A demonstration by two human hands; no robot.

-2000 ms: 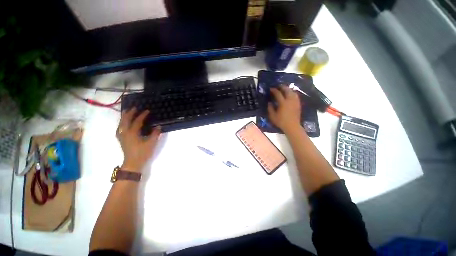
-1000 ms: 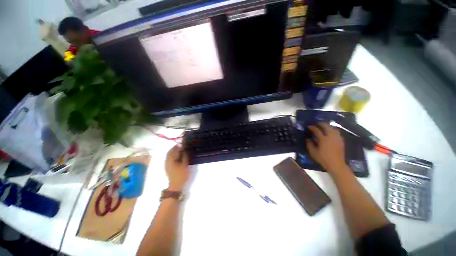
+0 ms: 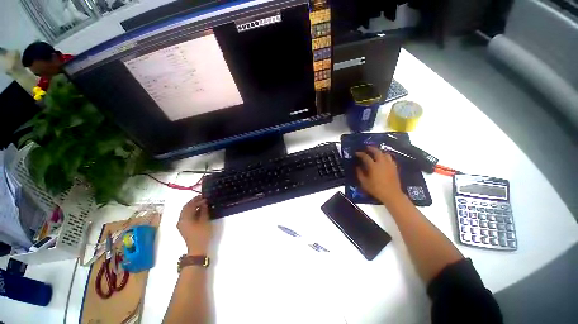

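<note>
My left hand [image 3: 196,221] rests at the left end of the long black keyboard [image 3: 272,177], with its fingers bent at the corner keys and nothing visible in it. My right hand [image 3: 379,174] lies palm down on the dark mouse pad [image 3: 416,183], over a small black mouse that is almost wholly hidden beneath it. The monitor [image 3: 272,82] shows a pale rectangular window on a black screen and an icon column at its right side.
A dark smartphone [image 3: 356,225] and pen [image 3: 304,238] lie before the keyboard. A calculator [image 3: 485,212], yellow tape roll [image 3: 404,116] and dark blue tin [image 3: 363,109] are right. Red-handled scissors [image 3: 111,276], blue tape dispenser [image 3: 138,249], plant [image 3: 76,136] and a person [image 3: 43,62] are left.
The view has shifted, showing more of the monitor. The phone screen has gone from lit to dark. My left hand has moved off the keys to the keyboard's left end. My right hand stays on the pad.
</note>
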